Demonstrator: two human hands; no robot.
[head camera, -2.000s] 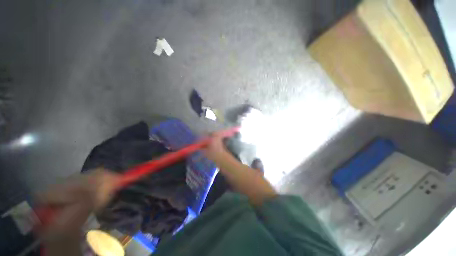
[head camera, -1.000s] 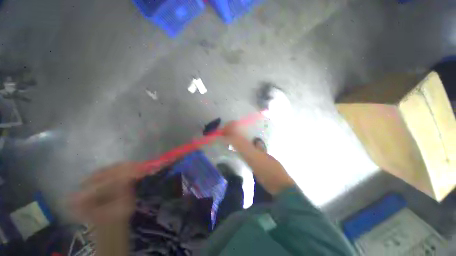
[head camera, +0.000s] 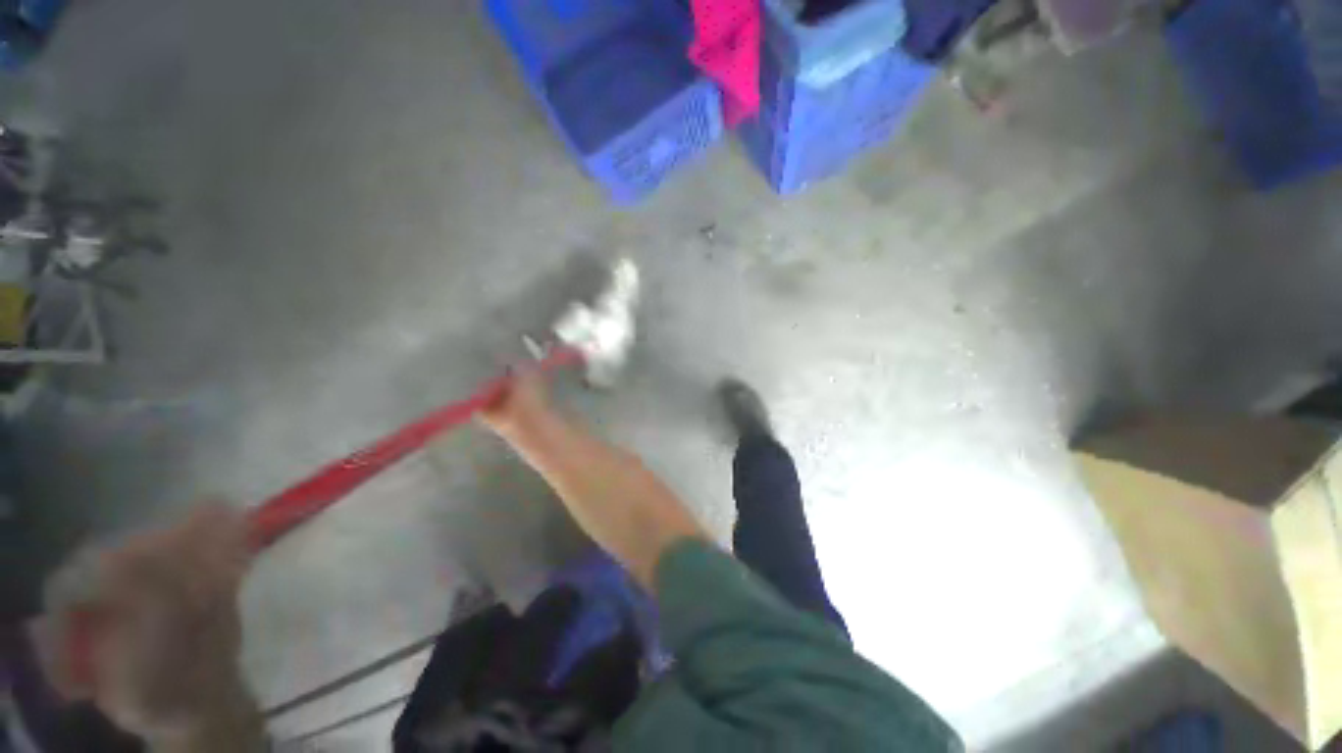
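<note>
A long red pole (head camera: 368, 461) slants across the view, with a fluffy white head (head camera: 604, 327) on the grey floor. My left hand (head camera: 162, 618), blurred at the lower left, is closed around the pole's upper end. My right hand (head camera: 515, 400) grips the pole lower down, close to the white head. A small pale scrap (head camera: 533, 346) shows beside the head. Whether more scraps lie under the head is hidden.
Blue crates (head camera: 633, 125) stand at the top, with pink cloth (head camera: 729, 56) hanging between them. Another blue crate (head camera: 1258, 96) is at upper right. A cardboard box (head camera: 1200, 566) stands at right. Black cloth (head camera: 493, 669) lies by a blue crate at the bottom. My foot (head camera: 743, 405) is mid-floor.
The white head has moved left in view, to where loose white scraps lay. The view has shifted, showing more blue crates at the top. Both hands have kept hold of the pole.
</note>
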